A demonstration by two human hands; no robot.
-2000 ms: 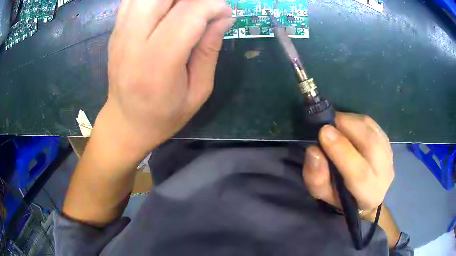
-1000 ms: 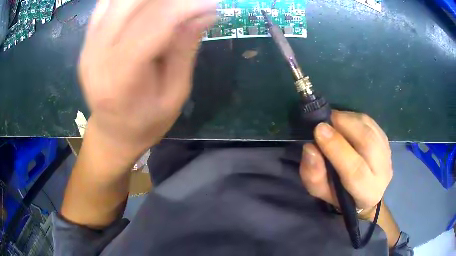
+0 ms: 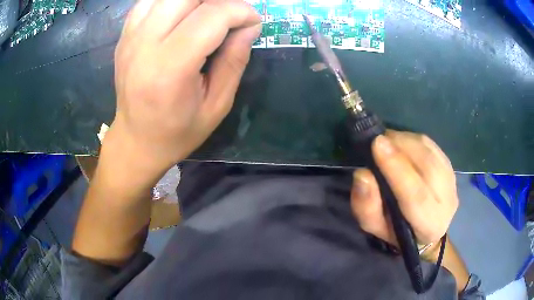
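Note:
A green printed circuit board panel (image 3: 364, 28) with a pale near edge lies at the top centre of the bench, cut off by the picture's top. My right hand (image 3: 413, 190) holds a black soldering iron (image 3: 364, 124) like a pen. The iron's long greyish barrel points up and left, with its tip over the middle of the panel. My left hand (image 3: 170, 79) is at the panel's left part and covers some of it. Its thumb and forefinger tips are close together. I cannot make out any wire between them.
More green boards lie at the far left (image 3: 44, 20) and top right (image 3: 443, 8). A tan fleck (image 3: 318, 67) lies below the panel. A cream scrap (image 3: 103, 132) is by my left wrist. Blue plastic shows below the bench at left (image 3: 35, 184) and right (image 3: 503, 196), with brown cardboard (image 3: 164, 214).
The panel and the fleck appear further right, as the view has shifted. My left hand was blurred and is now sharper, fingertips close together by the panel. The iron's tip remains over the panel.

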